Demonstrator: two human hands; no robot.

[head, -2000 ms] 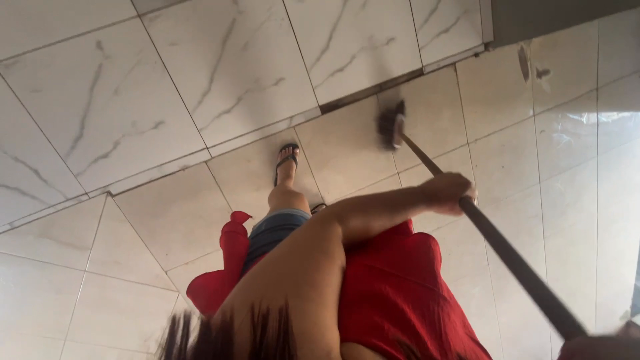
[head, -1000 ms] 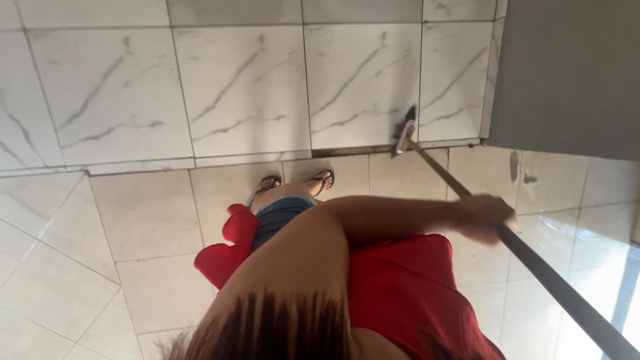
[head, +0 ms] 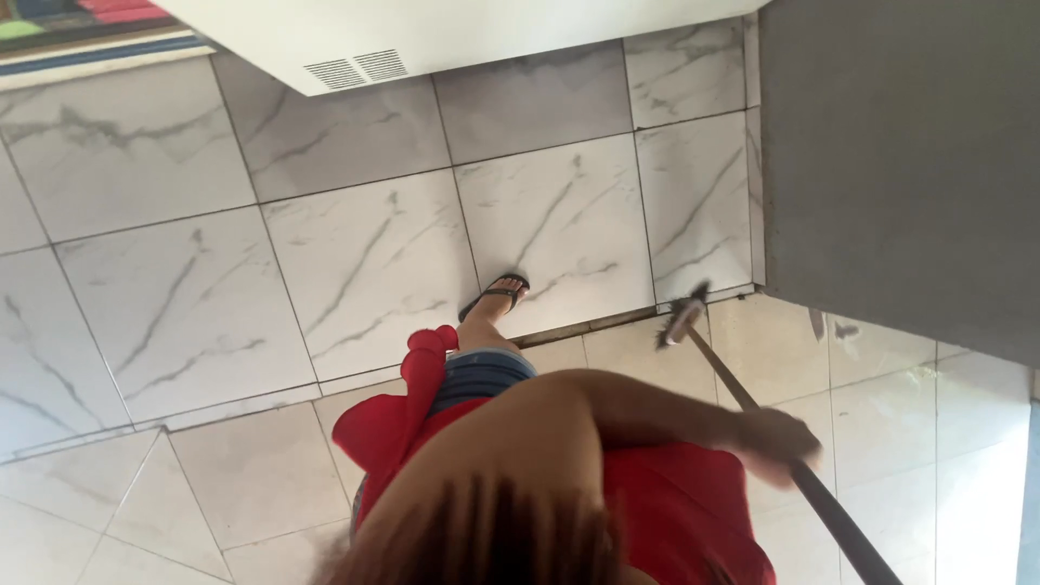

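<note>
My left hand [head: 780, 447] is closed around the long handle [head: 837, 520] of a broom, with my left arm reaching across my red top. The handle slants down to the lower right and leaves the frame. At its far end the broom head [head: 682, 321], blurred and with dark bristles, lies beside the edge of the marble-patterned step, near the grey wall corner. My right hand is out of view. One foot in a black sandal [head: 497, 296] is on the marble-patterned tiles; the other foot is hidden.
A low step edge [head: 236, 406] divides the marble-patterned tiles from the beige tiled floor [head: 260, 479]. A grey wall or panel [head: 902, 162] stands at the right. A white cabinet-like unit with vents [head: 487, 32] juts in at the top.
One sandalled foot has moved onto the marble-patterned tiles; a second ago both feet were on the beige floor. Two seconds ago another hand showed on the handle at the lower right. The view has shifted.
</note>
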